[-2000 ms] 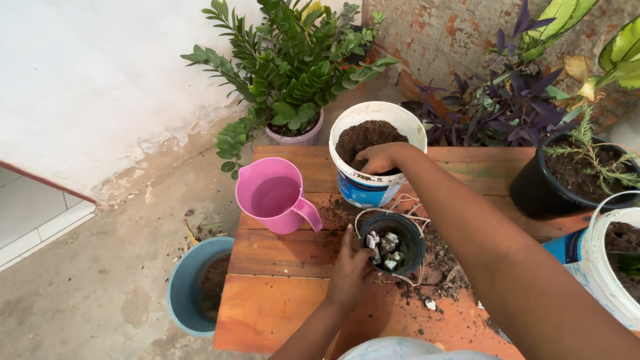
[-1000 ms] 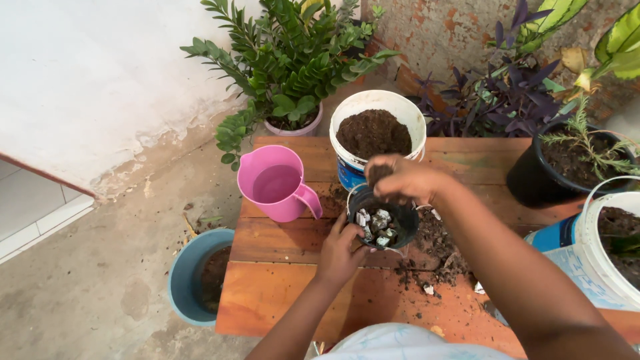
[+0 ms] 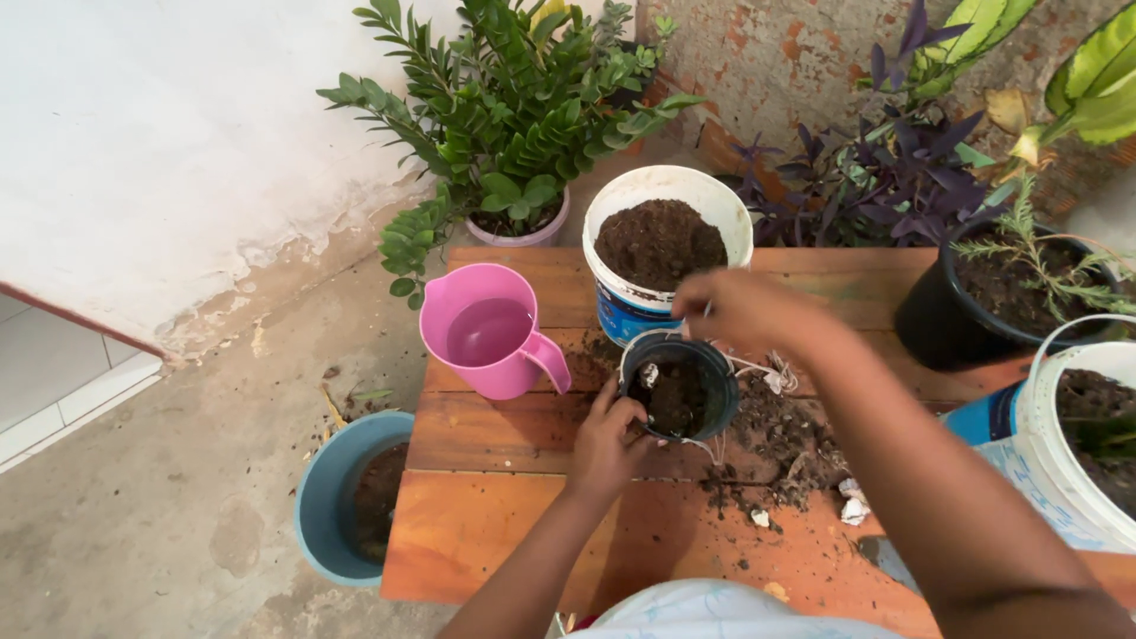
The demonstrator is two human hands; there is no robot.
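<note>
My left hand [image 3: 612, 435] grips the left side of a small black plastic pot [image 3: 729, 399], which has thin white strings around its rim. Dark soil [image 3: 679, 404] covers much of the pot's inside, with a whitish piece [image 3: 650, 374] showing at its left. Over the pot's far edge is my right hand [image 3: 732, 311], blurred, its fingers bent; whether it holds anything I cannot tell. Behind the pot stands a white plastic bucket [image 3: 741, 191] with a blue label, part full of dark soil [image 3: 661, 244].
A pink plastic jug [image 3: 501, 377] with liquid stands left on the wooden table [image 3: 497, 524]. Loose soil [image 3: 790, 444] and white bits [image 3: 855, 510] lie right of the pot. Potted plants stand behind; a black pot [image 3: 923, 311] and another bucket [image 3: 1034, 444] are at right, a blue pot [image 3: 311, 515] on the floor.
Soil now lies over most of the whitish pieces seen in the small pot earlier. My right hand has moved from inside the white bucket to above the small pot's far edge.
</note>
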